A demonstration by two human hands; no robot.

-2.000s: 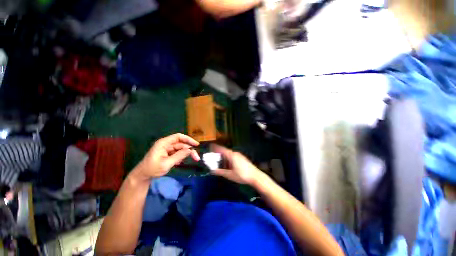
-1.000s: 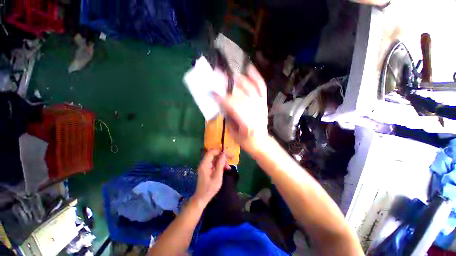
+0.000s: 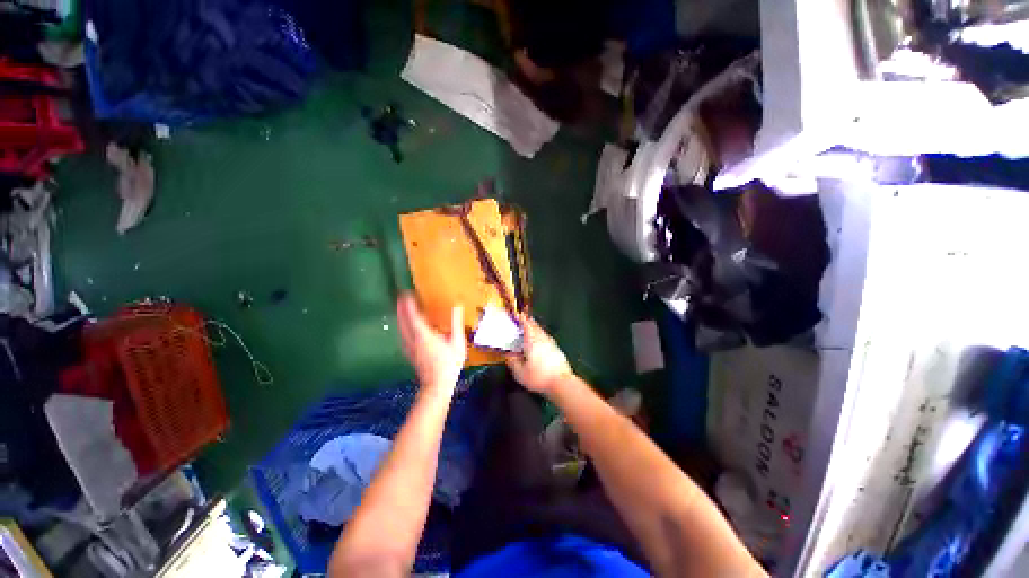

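Observation:
An orange-yellow wooden stool (image 3: 442,262) stands on the green floor in front of me. A thin dark strip (image 3: 487,257) lies across its top and runs down to my right hand. My right hand (image 3: 539,356) holds a small white piece (image 3: 498,329) and the strip's near end at the stool's lower right corner. My left hand (image 3: 432,344) is at the stool's lower left edge, thumb and fingers apart, with nothing seen in it.
A blue plastic crate (image 3: 282,457) with light blue cloth (image 3: 339,474) is at lower left. An orange-red crate (image 3: 175,378) stands farther left. The white table (image 3: 903,373) and a printed box (image 3: 767,418) are at right. White paper (image 3: 480,93) lies on the floor beyond the stool.
The view has shifted, showing more of the stool. My right hand has lowered with the white piece and the strip. My left hand has opened and no longer holds the strip.

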